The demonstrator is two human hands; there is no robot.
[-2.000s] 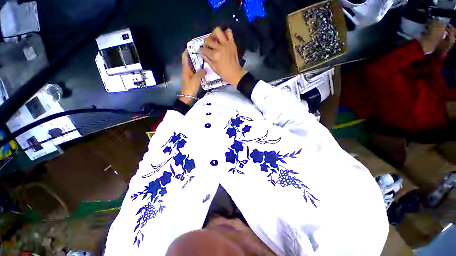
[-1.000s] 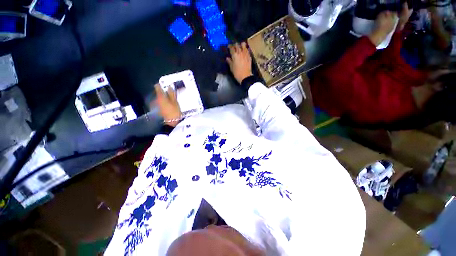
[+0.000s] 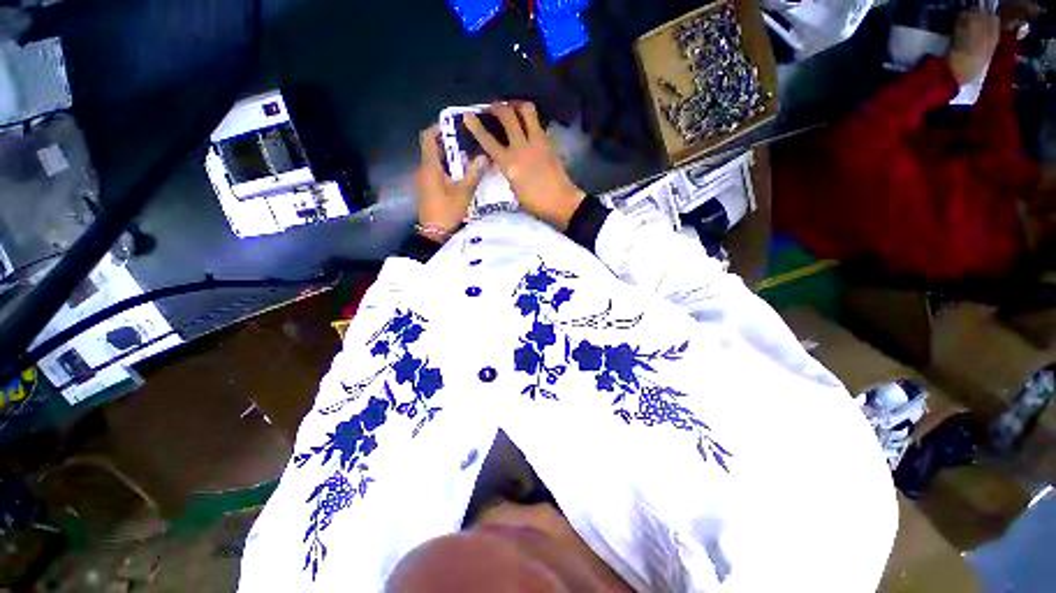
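A white housing point(image 3: 455, 161) with a dark area in its upper part lies or is held at the bench's front edge, close to my shirt. My left hand point(image 3: 442, 191) grips its left side. My right hand point(image 3: 523, 159) lies over its right side, with fingers bent onto the dark area. The fingers cover much of the housing, and any small part between them cannot be made out.
A white fixture point(image 3: 269, 168) stands left on the bench. A tan tray point(image 3: 709, 87) of silvery bits is at right. Blue packs point(image 3: 561, 26) lie at the top. Papers point(image 3: 110, 330) and a black cable point(image 3: 174, 285) are at left. A person in red point(image 3: 897, 174) is at right.
My right hand has moved from beside the tray back onto the housing. My left hand now grips the housing's side. The camera view has shifted, so the bench things appear displaced.
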